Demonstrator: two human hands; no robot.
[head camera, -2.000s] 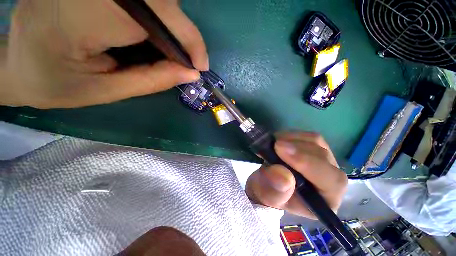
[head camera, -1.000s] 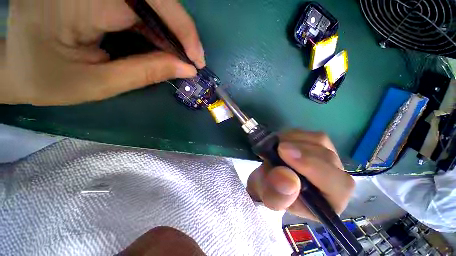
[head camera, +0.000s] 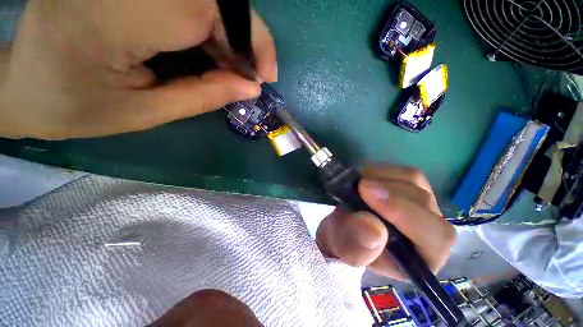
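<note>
My left hand holds dark tweezers between thumb and fingers, their tips down at the device housing, a black shell with a circuit board. My fingers hide part of the shell and the tweezer tips. My right hand holds the soldering iron like a pen. Its silver shaft reaches the shell's right side; whether the tip touches the board I cannot tell. A battery with yellow edges lies at the shell's lower right.
Two more housings with batteries lie at upper right on the green mat. A fan grille, a blue box and a black taped block stand at right. A person's white sleeve shows at lower right.
The tweezers have turned more upright in my left hand, which has shifted slightly right. The soldering iron has barely moved and stays over the same shell.
</note>
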